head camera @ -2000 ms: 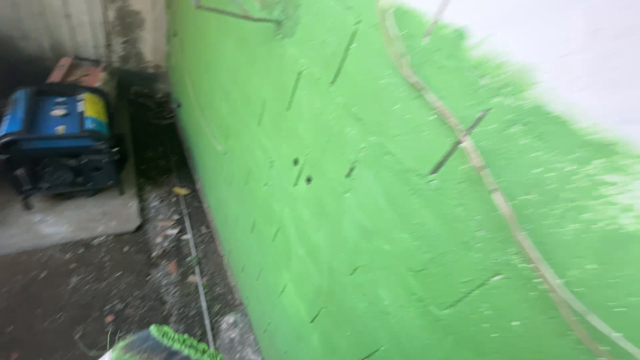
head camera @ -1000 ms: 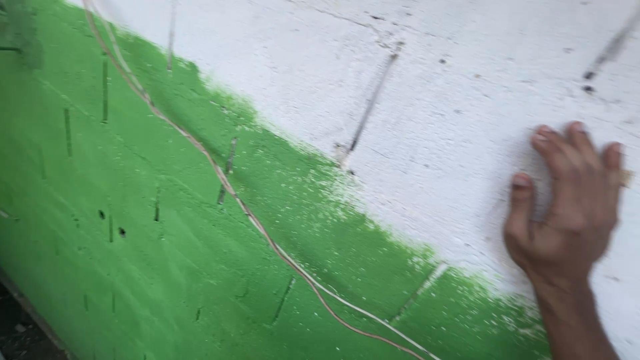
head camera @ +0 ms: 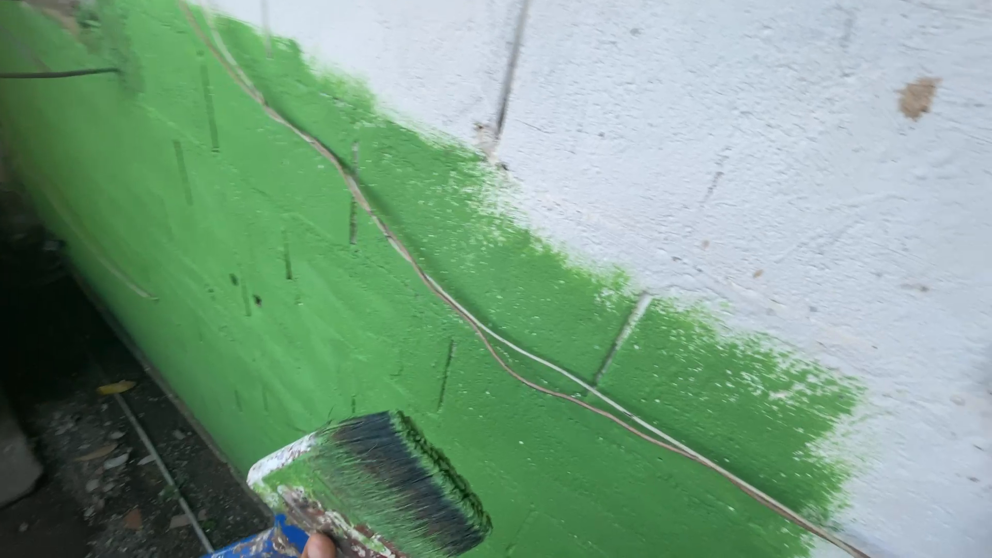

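Observation:
A wide paintbrush point(head camera: 387, 480) with dark bristles coated in green paint rises from the bottom edge, tilted, in front of the wall. Its base is smeared with white, green and brown. A fingertip of my left hand point(head camera: 318, 545) presses against it; the rest of that hand is hidden below the frame. Beside the fingertip is a blue, paint-marked part point(head camera: 260, 544), perhaps the brush's handle. Behind stands a rough wall with a green painted area point(head camera: 310, 341) below and a white area point(head camera: 736, 170) above, meeting in a ragged slanting edge. My right hand is out of view.
Two thin intertwined cables point(head camera: 465, 314) slant down across the green paint. A dark rod or cable point(head camera: 58, 74) meets the wall at upper left. At lower left, the ground holds debris, a yellow leaf point(head camera: 116, 387) and a thin pipe or rod point(head camera: 167, 473) near the wall's foot.
My right hand, against the white part of the wall one second ago, has left the view. The paintbrush has come into view at the bottom. The view has swung considerably.

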